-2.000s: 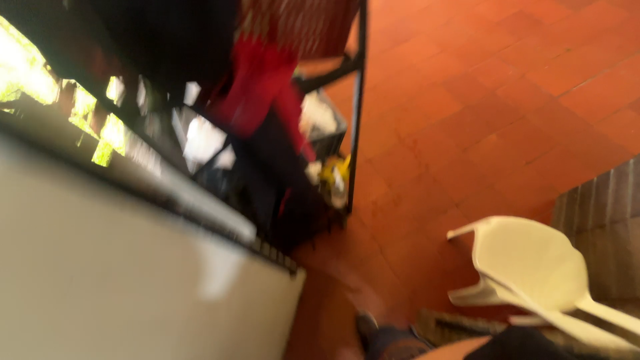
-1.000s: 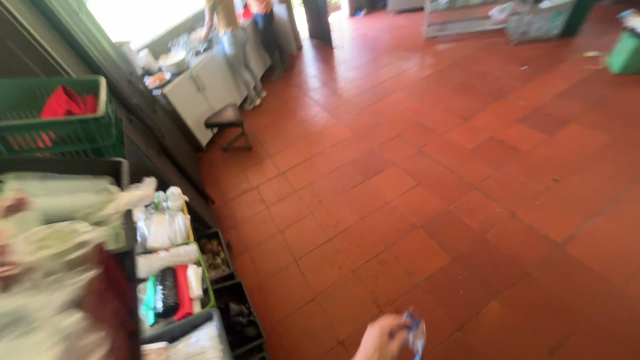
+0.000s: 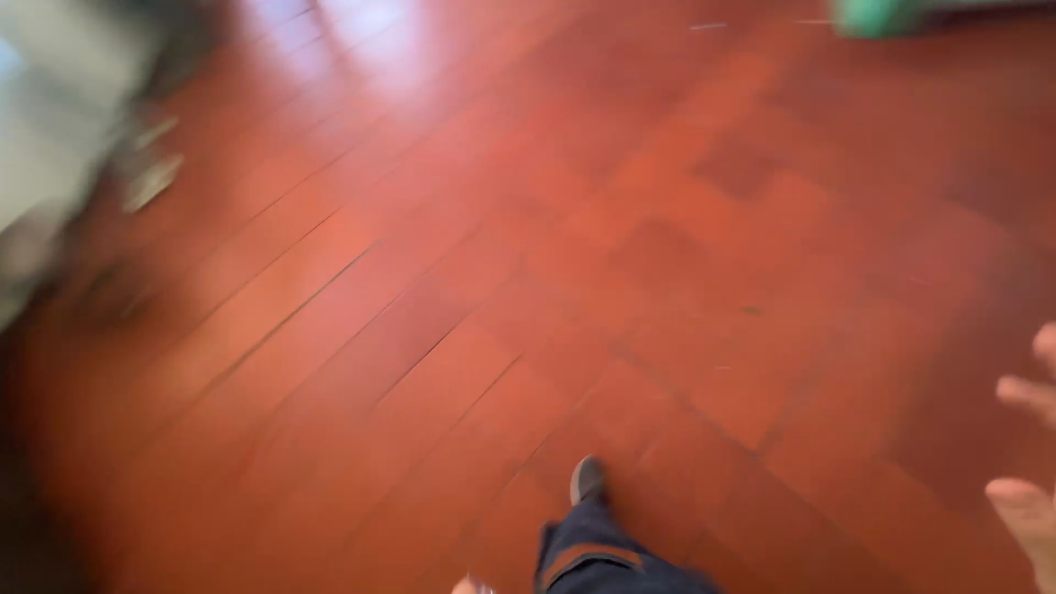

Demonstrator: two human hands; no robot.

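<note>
At the right edge, blurred, is my right hand (image 3: pixel 1030 516); its fingers are spread over the tiled floor, nothing shows between them, and the palm is cut off by the frame. Only a fingertip of my left hand (image 3: pixel 467 586) shows at the bottom edge, with a tiny shiny bit beside it that is too small to name. Between the hands, a dark trouser leg (image 3: pixel 606 557) with an orange-brown band ends in a grey shoe (image 3: pixel 587 480) on the floor.
Reddish terracotta floor tiles (image 3: pixel 511 330) fill most of the view. A blurred pale cabinet or counter (image 3: pixel 66 124) stands at the upper left, with small pale items (image 3: pixel 153 181) near its foot. A green object (image 3: pixel 879 16) is at the top right.
The view has swung down to the floor, and the crates and shelf at the left have left it. A hand with a small bluish item showed at the bottom a second ago; my right hand now shows at right.
</note>
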